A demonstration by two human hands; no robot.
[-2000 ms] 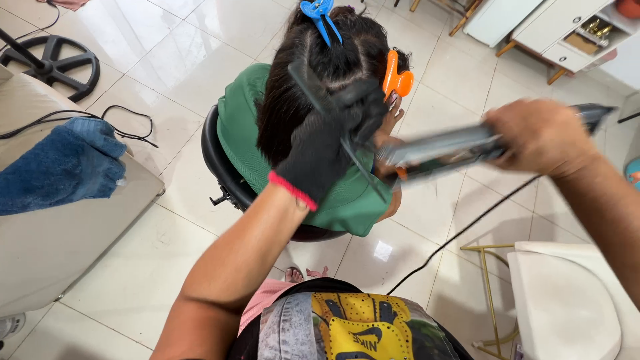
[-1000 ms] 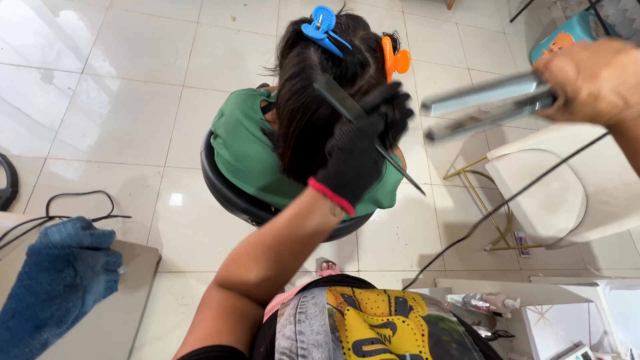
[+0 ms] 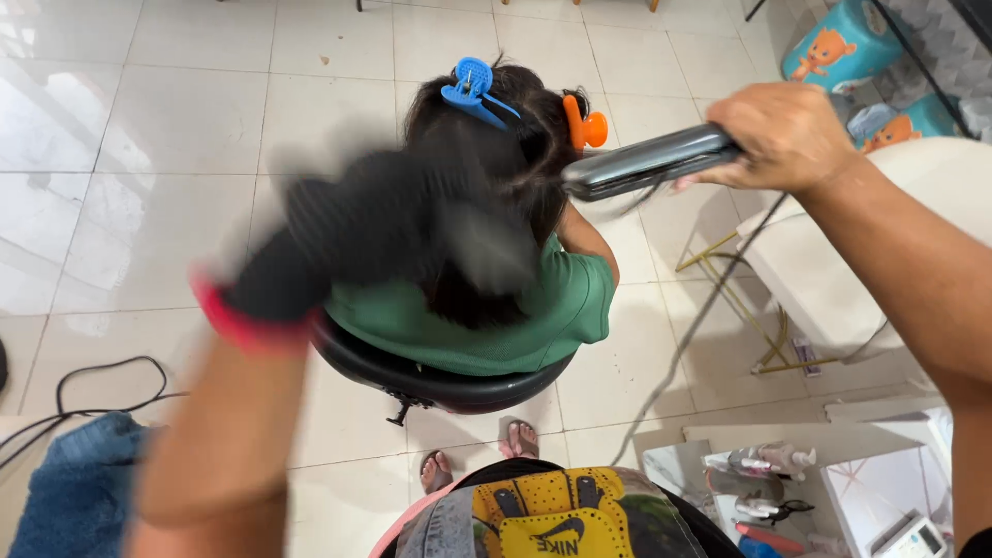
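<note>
My left hand [image 3: 364,217], in a black glove with a red cuff, is blurred in front of the seated person's dark hair [image 3: 473,302]. A blurred dark shape shows at its fingers; whether it still holds the comb I cannot tell. My bare right hand [image 3: 783,139] grips a dark hair straightener [image 3: 651,161], its plates closed, the tip beside the right side of the hair. A blue hair clip [image 3: 474,89] sits on top of the head and an orange hair clip [image 3: 585,125] at its right. The person wears a green shirt [image 3: 573,302].
The person sits on a black chair [image 3: 449,391]. The straightener's cord [image 3: 682,349] hangs down past a white chair [image 3: 821,279] with gold legs. A shelf unit [image 3: 775,430] with bottles is at lower right, a blue towel [image 3: 77,488] at lower left.
My left hand has moved left from the right side of the hair, where it held a dark tail comb. The straightener has come nearer the head, and its plates, apart one second ago, are now together.
</note>
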